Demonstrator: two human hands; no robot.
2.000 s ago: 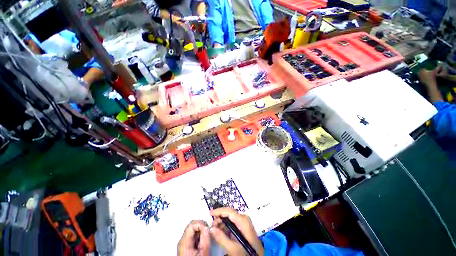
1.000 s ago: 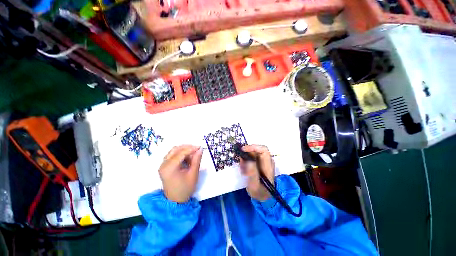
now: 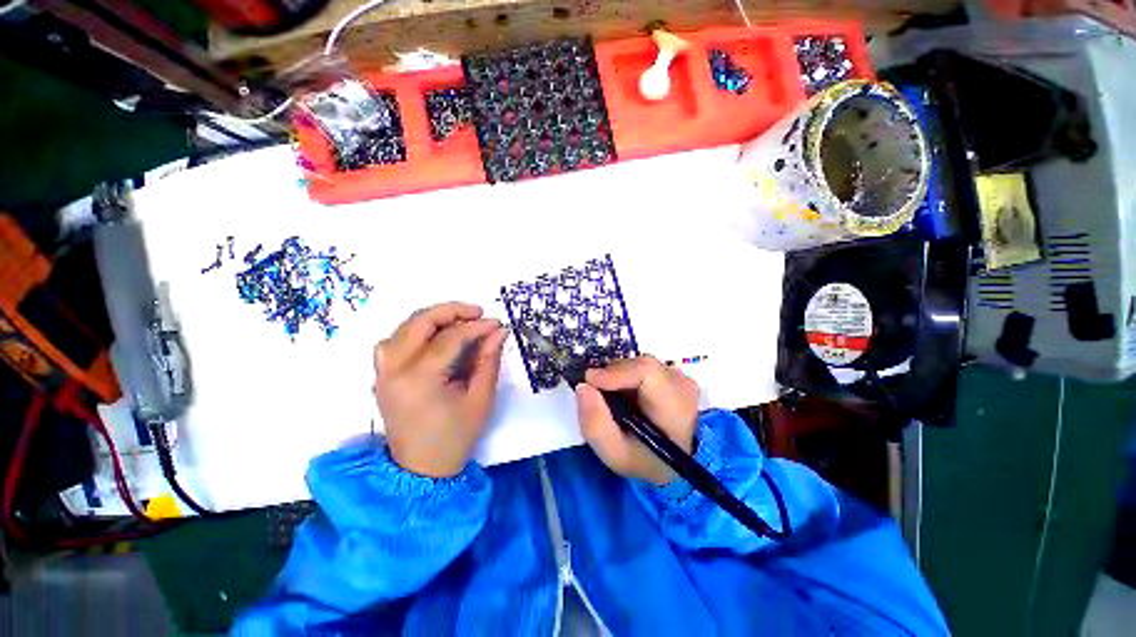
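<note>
A dark square PCB panel [image 3: 571,321] lies flat on the white sheet [image 3: 424,237]. My right hand [image 3: 642,417] holds a black soldering iron [image 3: 673,458] like a pen at the panel's lower right, its tip end over the panel. My left hand [image 3: 439,383] is at the panel's left edge, fingertips pinched together; something tiny and dark shows between the fingers, too blurred to name. A loose pile of blue-black leaded components [image 3: 299,286] lies left of the panel.
A red parts tray [image 3: 442,164] lies behind, with a second PCB panel [image 3: 538,110] across it and a white knobbed piece [image 3: 658,69]. An open stained can [image 3: 797,174] and fume fan [image 3: 860,326] stand right. A grey inline box [image 3: 140,321] and orange multimeter [image 3: 44,311] lie left.
The view has moved down and closer to the bench. Both hands, earlier together in front of the panel, are now apart at it, with the iron over the panel.
</note>
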